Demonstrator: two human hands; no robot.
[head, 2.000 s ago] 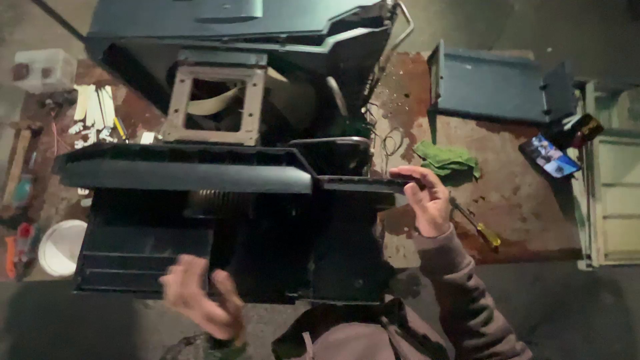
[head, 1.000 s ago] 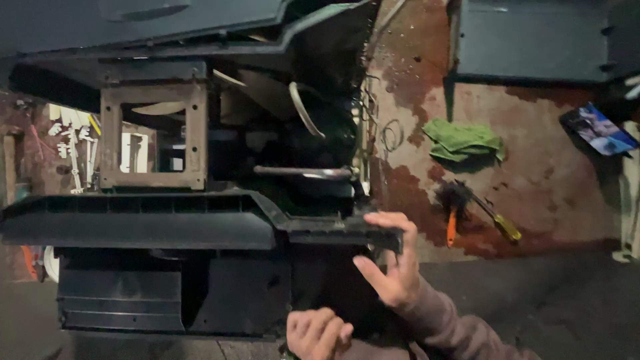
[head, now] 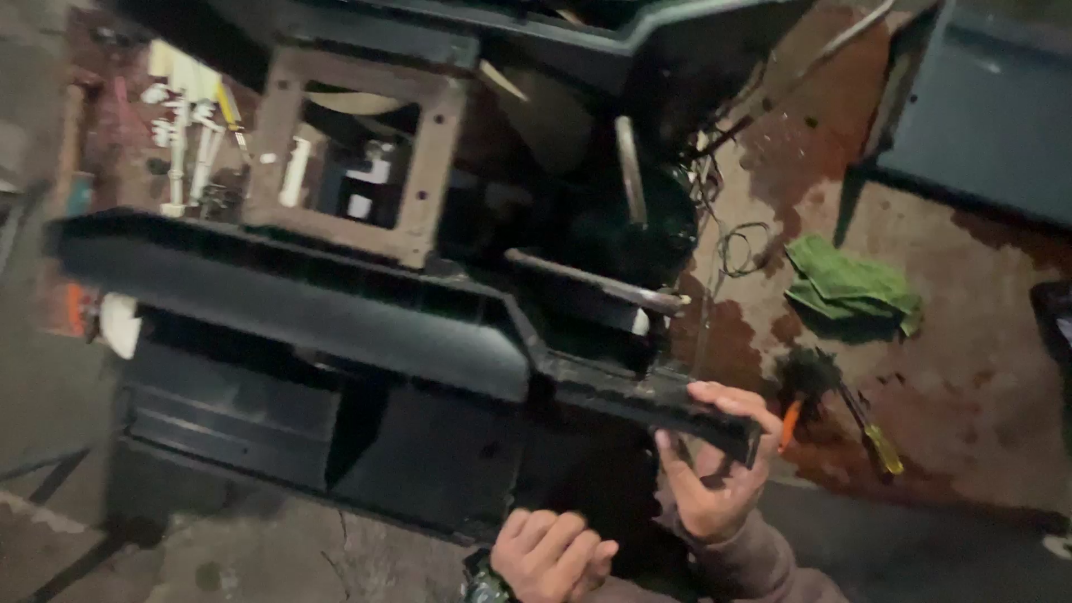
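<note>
A large black plastic housing (head: 293, 327) with a long ridged rim spans the left and middle of the view, tilted down to the right. My right hand (head: 724, 469) pinches the right end of its rim, fingers over the top and thumb below. Low in the middle, my left hand (head: 553, 553) is curled into a fist beside the lower edge of the dark panel (head: 419, 452); no object shows in it, and its palm is hidden. Behind the rim stand a square metal frame (head: 431, 167) with holes and a metal bar (head: 599, 280). The housing's interior is dark.
On the stained work surface to the right lie a green cloth (head: 854, 289), a yellow-handled screwdriver (head: 883, 448), an orange-handled brush (head: 789, 425) and thin wire (head: 741, 251). A dark panel (head: 988, 109) rests at the upper right. White plastic parts (head: 180, 142) lie at the left.
The left hand, spread over the housing's lower left two seconds ago, is now curled near its lower middle. The right hand stays at the rim's right end. The view has moved closer and tilted.
</note>
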